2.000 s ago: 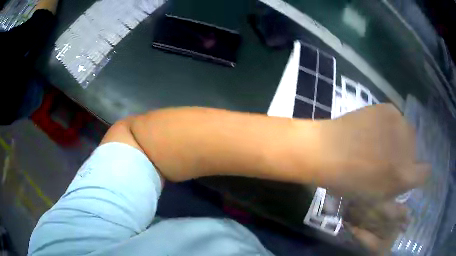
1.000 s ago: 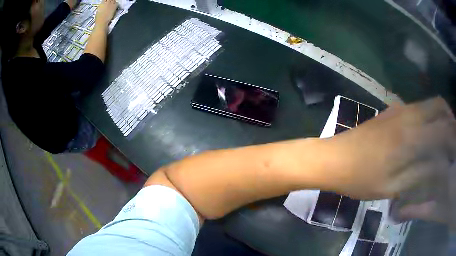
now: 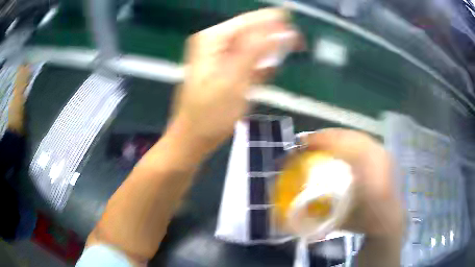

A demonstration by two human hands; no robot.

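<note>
My left hand is raised at the upper centre, blurred, its fingers closed on a small white cap. My right hand is wrapped around a bottle with a yellow-orange label, right of centre. The bottle's white, ring-like open mouth faces the camera, and the two hands are apart. Behind the bottle, a white backing sheet with black adhesive pieces lies on the dark green bench, partly hidden by the bottle and my right hand.
Whitish trays with pockets stand at the right. A pale ribbed sheet or tray lies at the left. A dark glossy slab is partly behind my left forearm. Another person's arm shows at the far left, above a red stool.
My left hand has moved from the far right to the upper centre and now holds the cap. My right hand and the open bottle now show clearly. The view has shifted.
</note>
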